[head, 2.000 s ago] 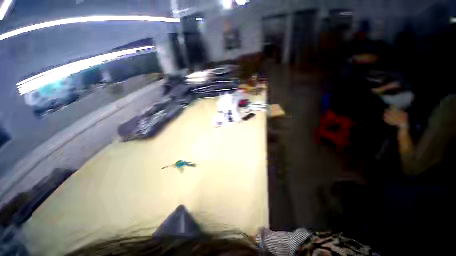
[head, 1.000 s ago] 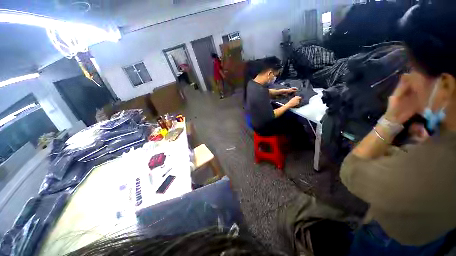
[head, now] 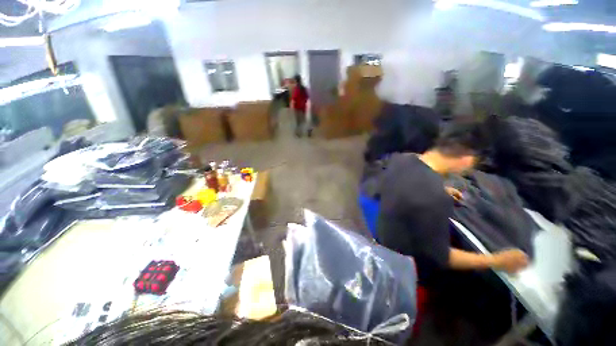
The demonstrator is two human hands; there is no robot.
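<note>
A bagged folded garment (head: 348, 274), dark grey-blue under glossy clear plastic with pale edges, is upright and tilted just in front of me at the lower middle. Its lower edge is cut off behind my hair and the picture's rim. No hand of mine shows, so what holds it is hidden. Stacks of bagged garments (head: 111, 179) lie on the cream table (head: 50, 260) at the left. A red and black checked pouch or folded cloth (head: 157, 276) lies on the table's near part.
A seated person in a dark top (head: 412, 203) works on dark cloth at a white-topped table (head: 550, 260) on the right, beside dark clothing heaps (head: 530, 145). A wooden stool or board (head: 257, 287) stands by the cream table. Cartons (head: 250, 120) and a person in red (head: 299, 98) are farther back.
The view has swung right and moved forward along the table. The bagged garment shows larger and more upright. The near person in the brown top has left the picture.
</note>
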